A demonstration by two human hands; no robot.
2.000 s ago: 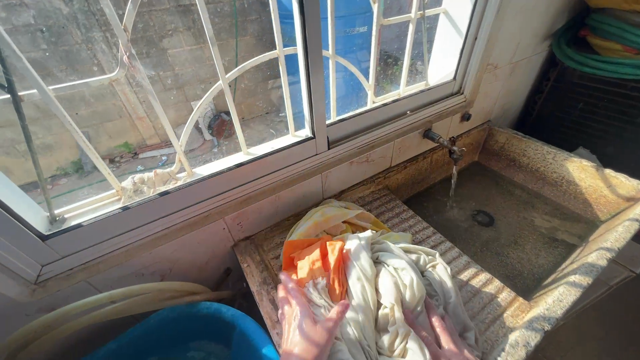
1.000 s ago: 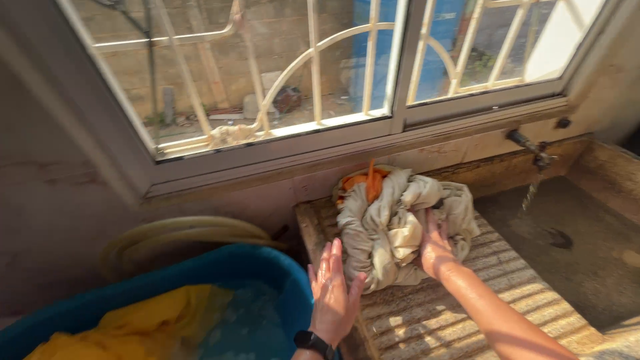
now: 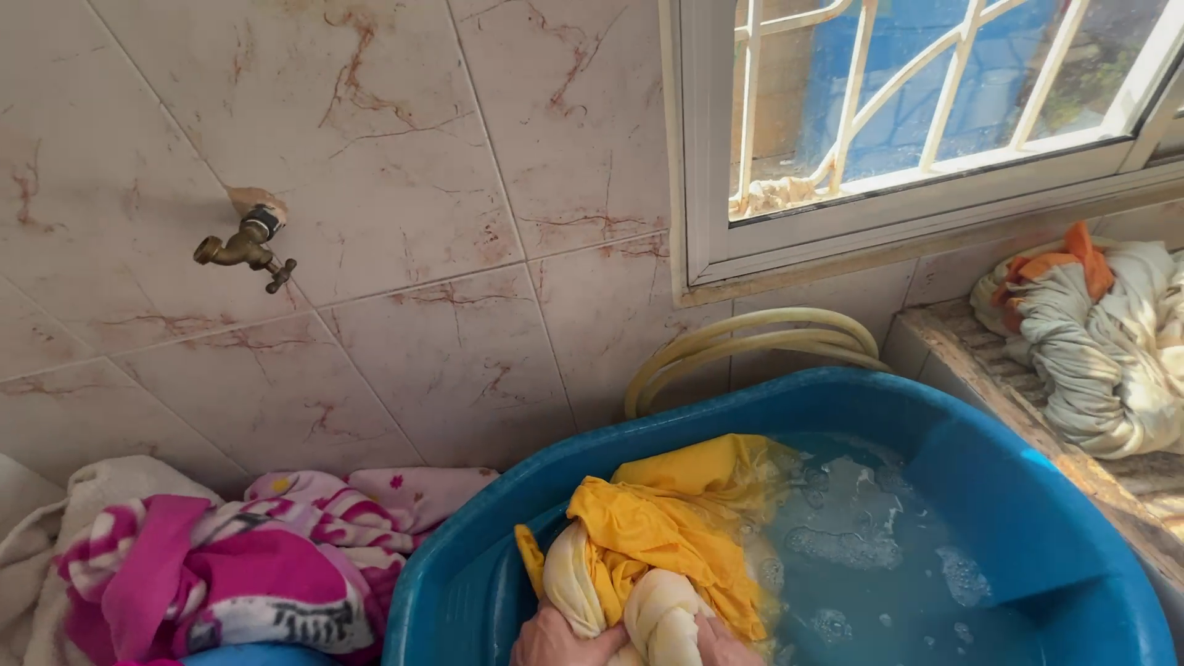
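Note:
In the blue plastic tub point(image 3: 1045, 499), a yellow cloth point(image 3: 666, 518) lies partly in cloudy, sudsy water, bunched with a cream-coloured cloth point(image 3: 664, 615). At the bottom edge of the view my left hand point(image 3: 564, 638) is closed around part of the cream cloth. My right hand point(image 3: 726, 643) grips another twisted part of it, just to the right; its fingers are partly cut off by the frame. A wrung bundle of whitish cloth point(image 3: 1101, 342) with an orange piece point(image 3: 1064, 268) rests on the ribbed stone washboard point(image 3: 1008, 370) at the right.
Pink and white patterned fabric point(image 3: 250, 573) is piled left of the tub. A brass tap point(image 3: 245, 245) juts from the tiled wall. Behind the tub a pale coiled hose point(image 3: 758, 342) leans below the barred window point(image 3: 916, 111).
Both hands have left the whitish bundle on the washboard and now hold cream cloth in the tub. The view has swung left.

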